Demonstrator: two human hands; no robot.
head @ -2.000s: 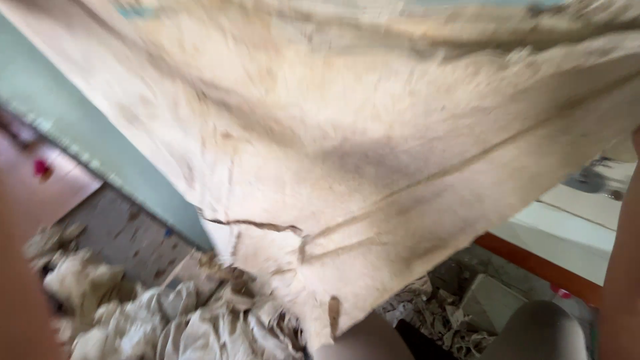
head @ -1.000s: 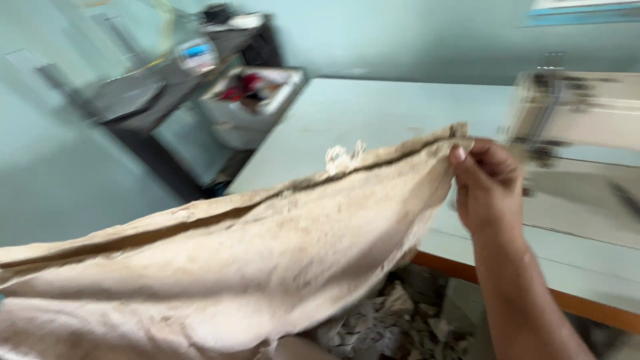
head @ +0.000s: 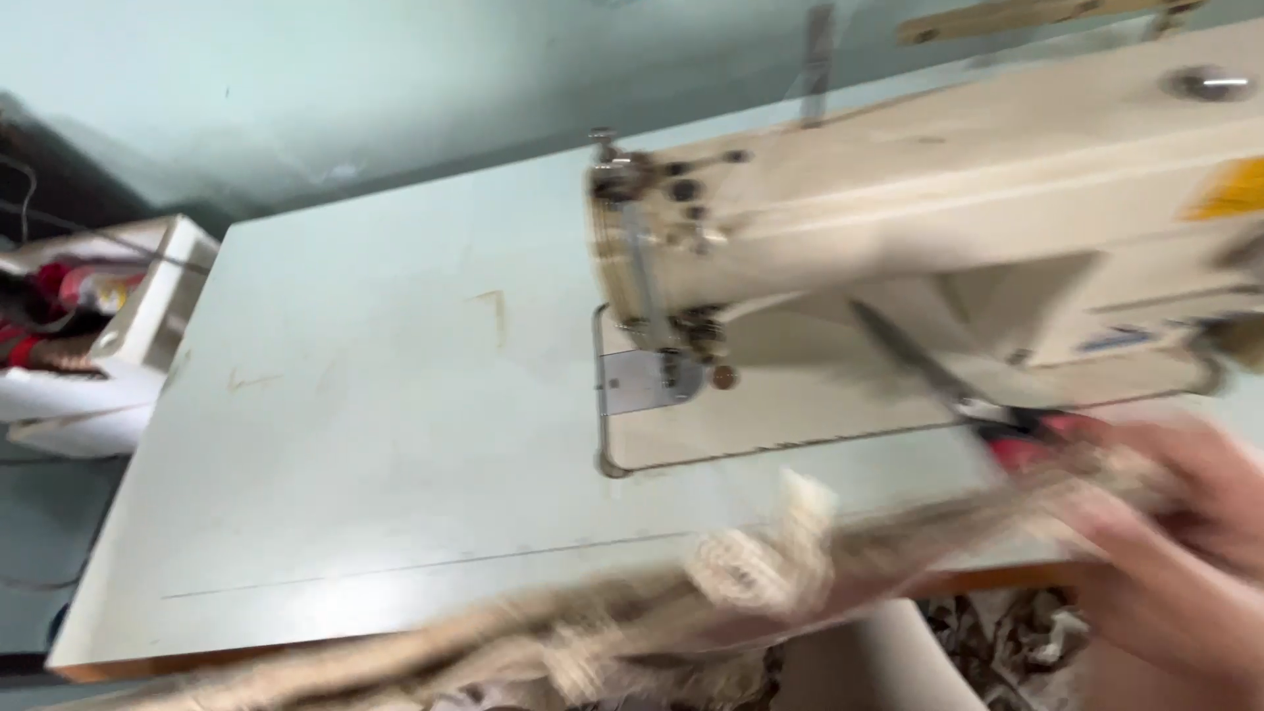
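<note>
My right hand [head: 1155,523], blurred at the right edge, is closed on one end of a beige, stained cloth [head: 612,622] with a rolled edge and a frayed tuft. Touching or just beside its fingers are the red and black handles of scissors [head: 987,415]. Their dark blades point up and left over the bed of an industrial sewing machine [head: 889,217]; blur hides whether the fingers grip them. The cloth stretches down and left along the front edge of the table. My left hand is out of view.
The pale sewing table [head: 395,395] has a brown front edge. A white box [head: 158,296] with red and dark items stands at the left. Cloth scraps [head: 1027,632] lie below the table at the lower right. A pale wall rises behind.
The view has swung right, toward the sewing machine. My right hand still holds the cloth end and is now at the scissors' handles. The cloth, spread wide earlier, now hangs low in a narrow band.
</note>
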